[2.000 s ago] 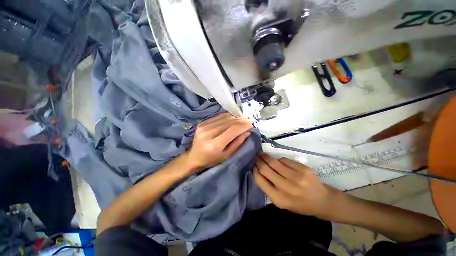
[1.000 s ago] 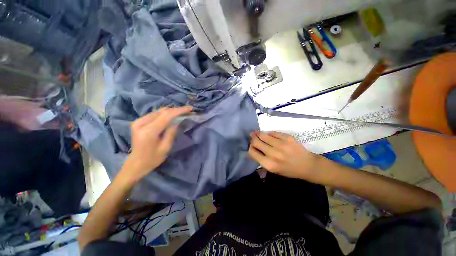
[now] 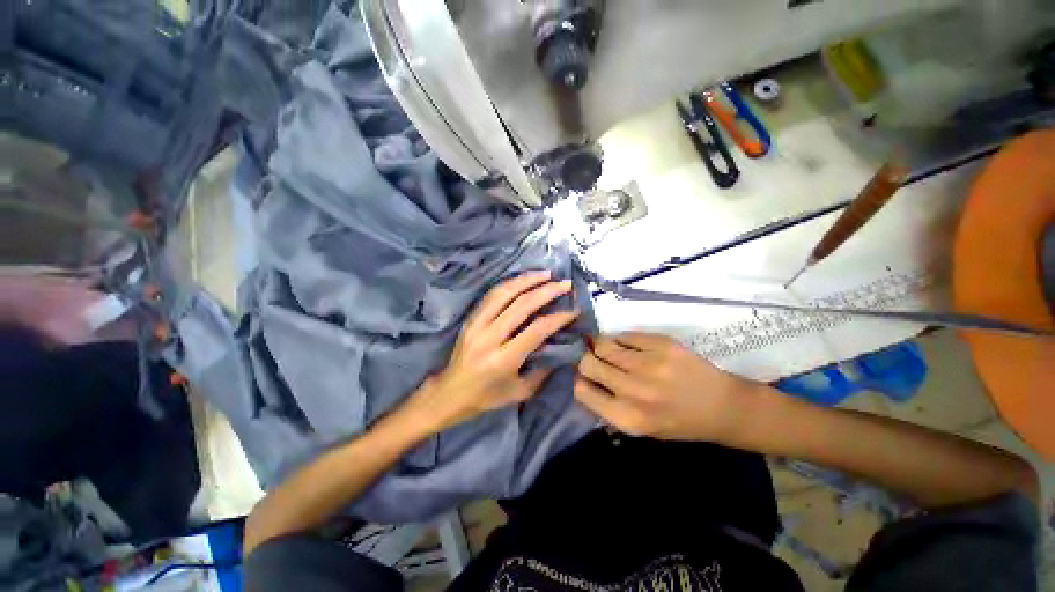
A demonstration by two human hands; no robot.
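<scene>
A large bunched grey-blue cloth (image 3: 336, 289) lies under and left of my hands. My left hand (image 3: 503, 347) rests on the cloth just below the lit needle area, fingers apart and pointing toward the needle. My right hand (image 3: 648, 387) pinches the cloth's right edge, fingertips close to my left hand's. A narrow grey strip (image 3: 740, 304) runs from the needle area right to the orange reel (image 3: 995, 289). The white-grey sewing machine head (image 3: 463, 104) stands above my hands. The needle and presser foot are washed out by bright light.
On the table lie black snips (image 3: 708, 145), an orange and blue tool (image 3: 737, 119), a small bobbin (image 3: 766, 88) and a wooden-handled awl (image 3: 854, 220). A yellow item (image 3: 854, 69) stands upper right. A ruler scale (image 3: 810, 318) marks the front edge. Blue slippers (image 3: 862, 370) are on the floor.
My left hand was raised to the left a second ago and is now down on the cloth near the needle. My right hand stays at the cloth's edge. The view has shifted slightly.
</scene>
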